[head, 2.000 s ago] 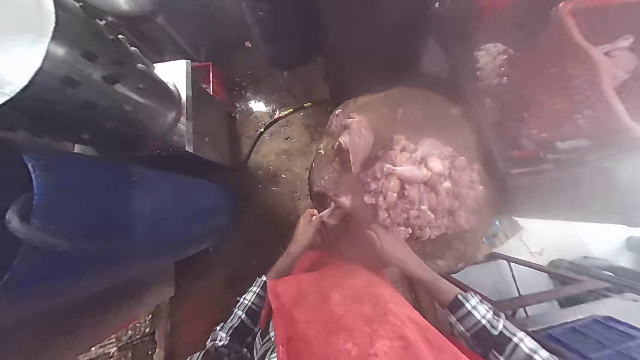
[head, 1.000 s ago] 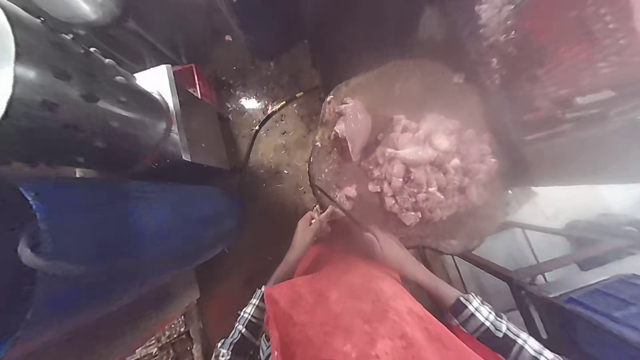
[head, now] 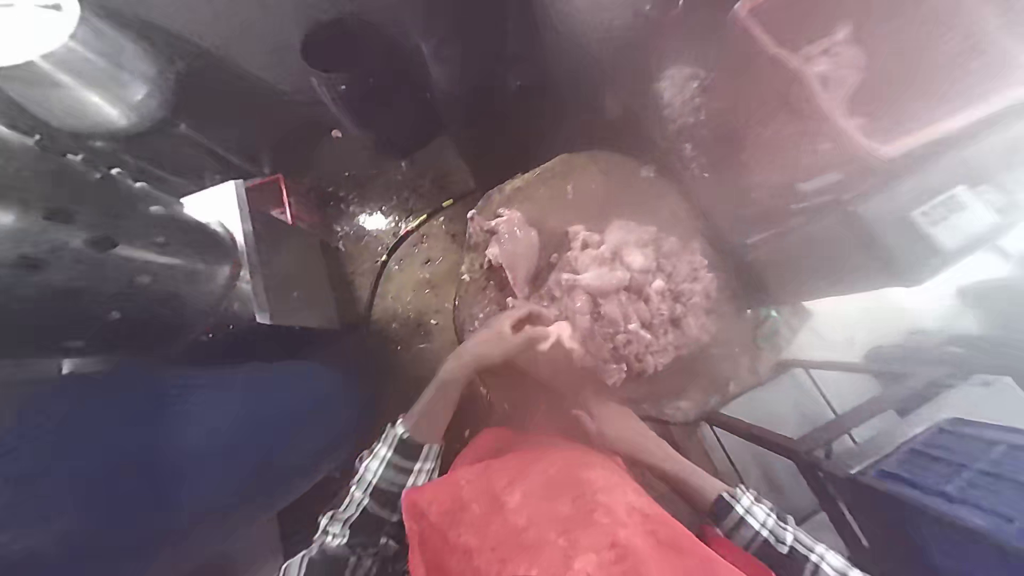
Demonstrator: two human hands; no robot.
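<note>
A heap of cut raw meat pieces (head: 640, 288), chicken by its look, lies on a round chopping block (head: 592, 180). Larger raw pieces (head: 516, 248) lie at the block's left edge. My left hand (head: 504, 332) is over the block's near left part, with its fingers curled at a small pale piece of meat (head: 558, 336) beside the heap. Nearer to me, below the heap, is my right hand (head: 600, 416); haze blurs its fingers, and whatever it holds cannot be made out. A red apron (head: 552, 512) covers my front.
At the left stand a large blue container (head: 184, 448) and a perforated metal drum (head: 96, 248). A dark hose (head: 384, 272) curves over the wet floor. A pink-rimmed tub (head: 880, 152) is at the upper right, a blue crate (head: 952, 480) and dark metal bars (head: 760, 436) at the lower right.
My left hand has moved from the block's near left edge forward and right, to the edge of the heap. The dark blade-like thing seen between my hands one second ago no longer shows clearly.
</note>
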